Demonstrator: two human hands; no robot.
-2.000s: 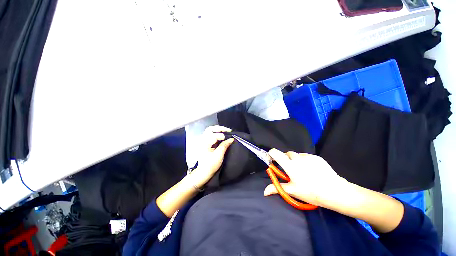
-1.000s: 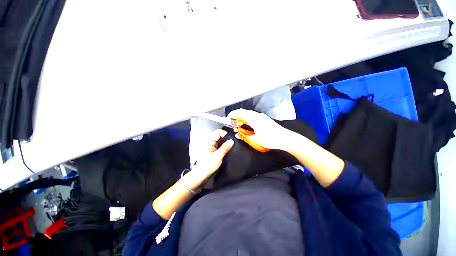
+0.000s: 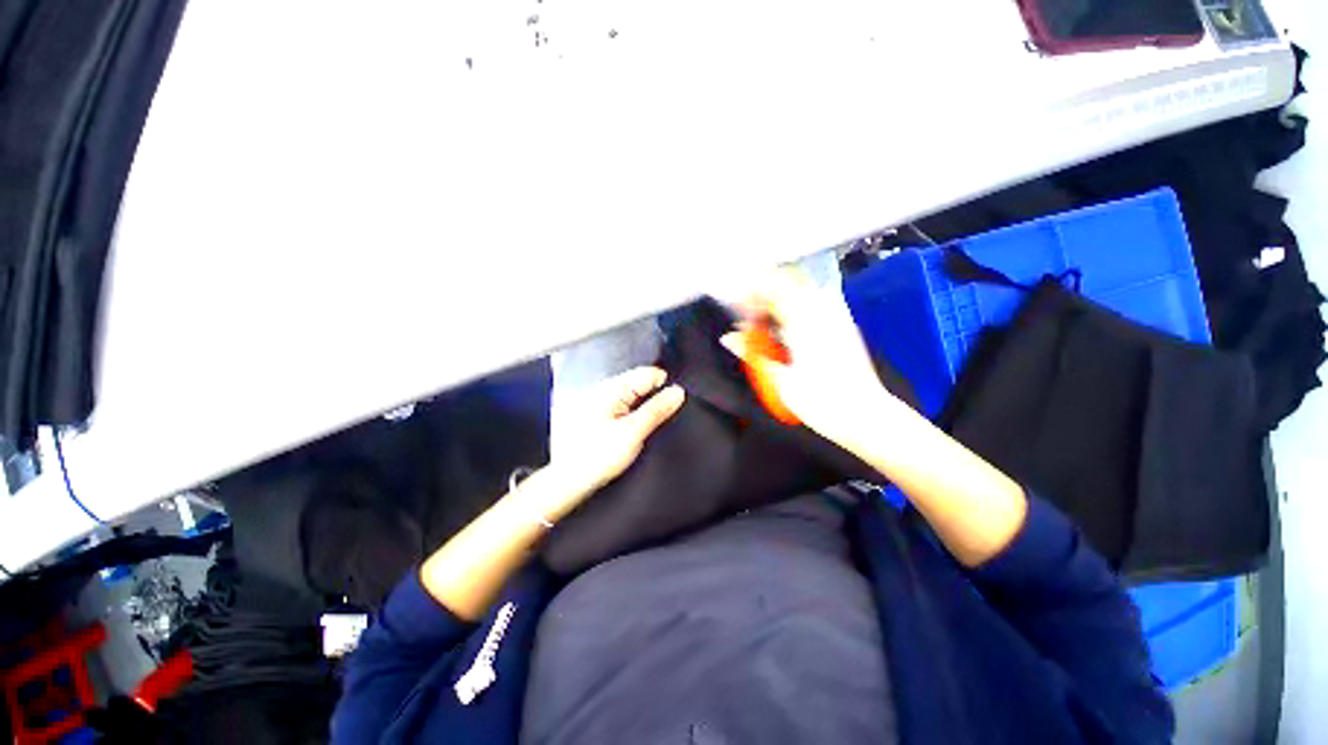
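A black cloth piece [image 3: 699, 473] lies on the wearer's lap below the table's front edge. My left hand [image 3: 612, 429] is over its left part, with thumb and forefinger pinched on the cloth near its upper edge. My right hand [image 3: 816, 357] is to the right, blurred, with its fingers around the orange-handled scissors [image 3: 768, 374]. The scissor blades are blurred and cannot be made out. The right hand is apart from the left one, close to the table edge.
The white table [image 3: 481, 204] spans the top, with a phone [image 3: 1114, 21] at its right and black cloth [image 3: 51, 218] at its left. A blue bin [image 3: 1078, 248] with black cloth [image 3: 1114, 429] over it stands right. A red crate [image 3: 51, 684] is lower left.
The scissors first pointed at the left fingertips, then swung up and left toward the table. Now the right hand has moved right, away from the left hand, which still pinches the cloth.
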